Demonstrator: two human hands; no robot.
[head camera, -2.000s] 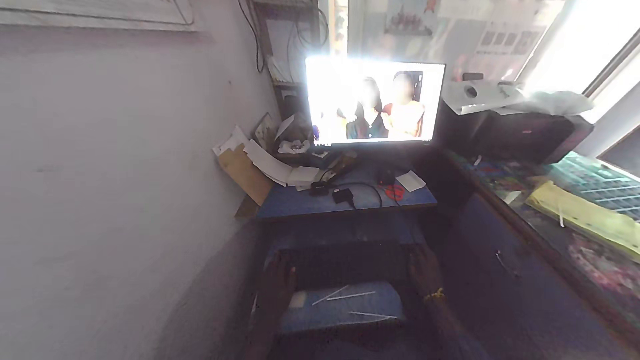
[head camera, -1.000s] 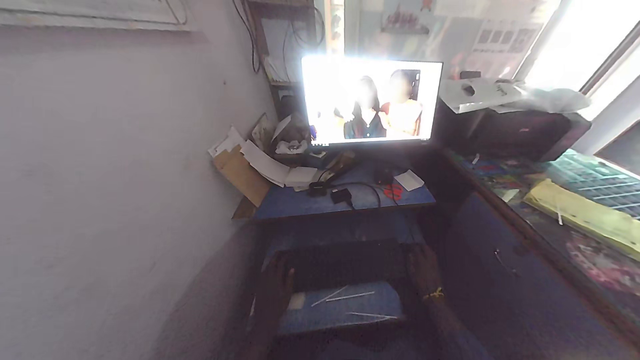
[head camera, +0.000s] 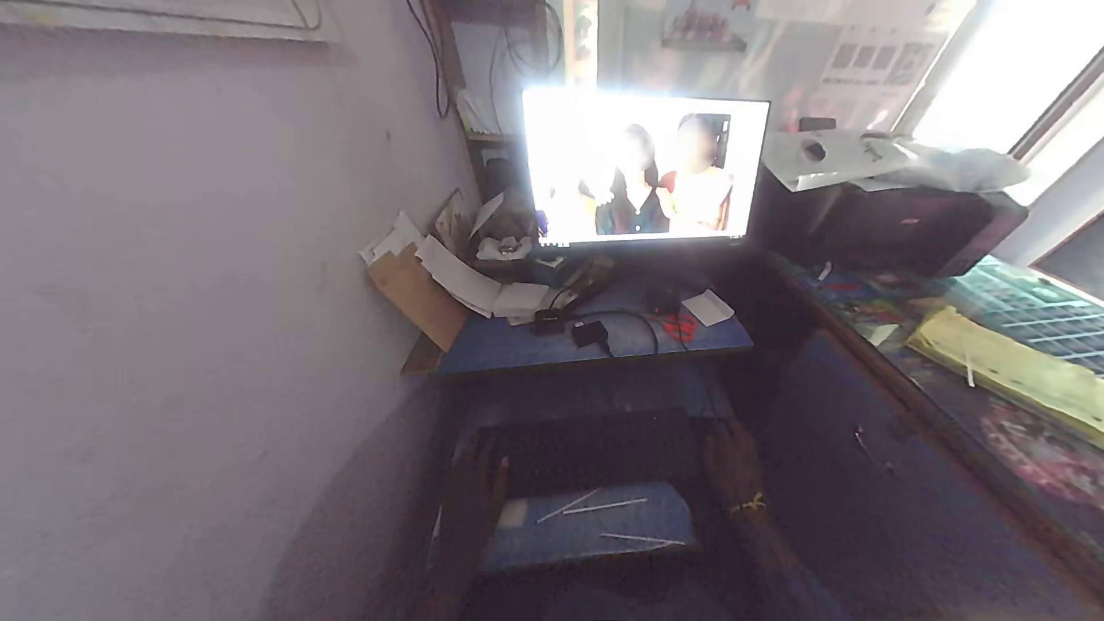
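A dark keyboard (head camera: 595, 450) lies on a blue pull-out tray (head camera: 604, 552) under the desk. At its left end is my left hand (head camera: 479, 474), with the fingers resting at the keyboard's edge. My right hand (head camera: 731, 457), with a yellow band (head camera: 753, 503) at the wrist, rests at the right end; whether it covers a mouse is too dark to tell. Several thin white sticks (head camera: 604, 505) lie on the tray in front of the keyboard. Above, a lit monitor (head camera: 642, 172) shows a picture of people.
The blue desk shelf (head camera: 509, 345) holds black cable connectors (head camera: 591, 335), a white paper piece (head camera: 708, 307) and papers with a brown envelope (head camera: 418, 297). A printer (head camera: 923, 226) under plastic stands at right, near a yellow packet (head camera: 1009, 366). The wall (head camera: 198, 302) runs close along the left.
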